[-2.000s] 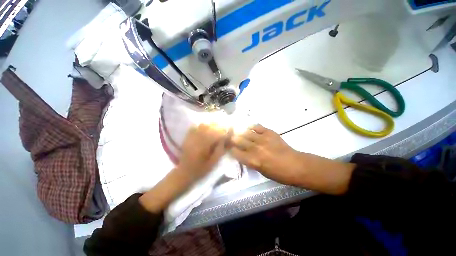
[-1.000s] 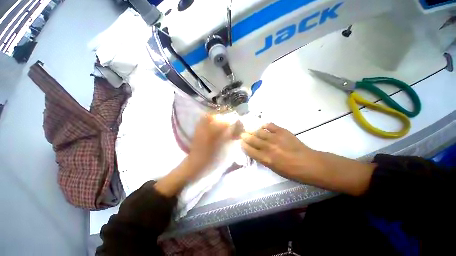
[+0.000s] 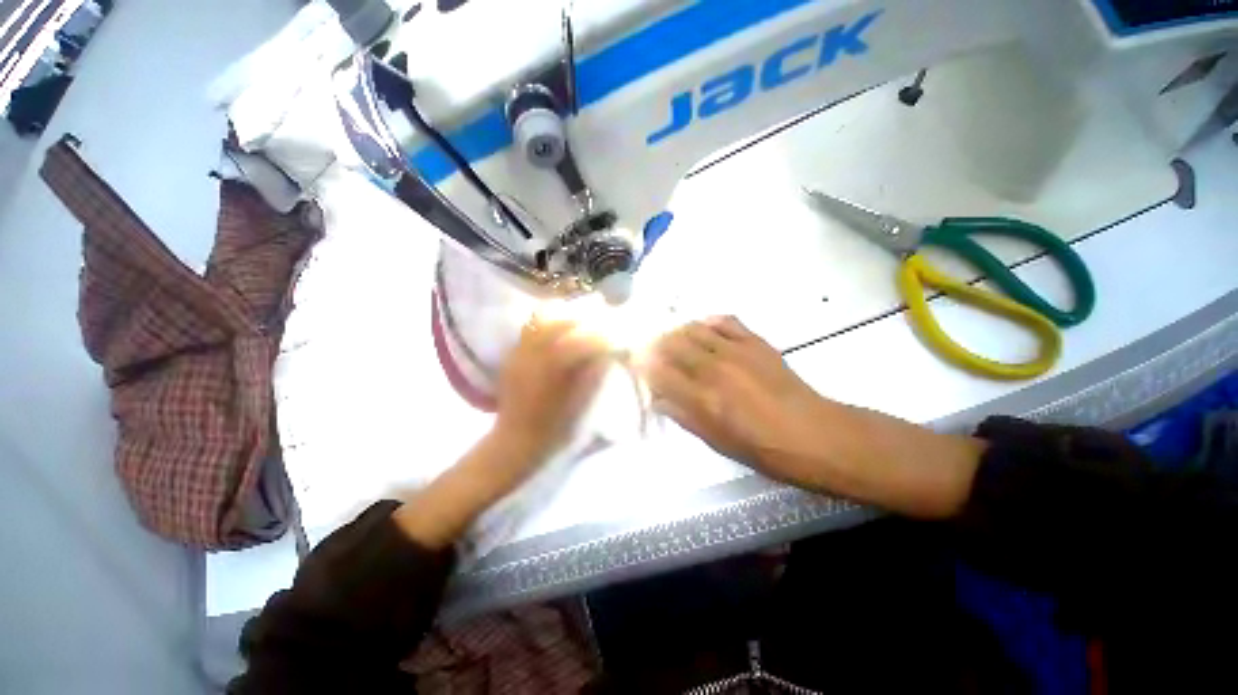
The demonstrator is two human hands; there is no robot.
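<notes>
The white garment lining [image 3: 356,407] lies spread on the machine table, washed out by the lamp. A pale rounded pocket piece with a red edge [image 3: 456,356] lies on it, left of the needle area. My left hand [image 3: 543,380] presses on the fabric just in front of the presser foot. My right hand [image 3: 726,387] grips the fabric edge beside it, with the fingertips of both hands close together. Glare hides the needle point and the exact seam. The sewing machine head [image 3: 760,88] stands behind my hands.
Scissors with green and yellow handles [image 3: 978,292] lie right of the needle. Brown checked shell fabric [image 3: 183,394] is heaped at the left, and more hangs below the table's ruler-marked front edge [image 3: 679,540]. A blue thing shows at the far right.
The view has shifted slightly. The white fabric in front of my hands has bunched differently, with a fold now standing between them. Both hands stay close to the needle area.
</notes>
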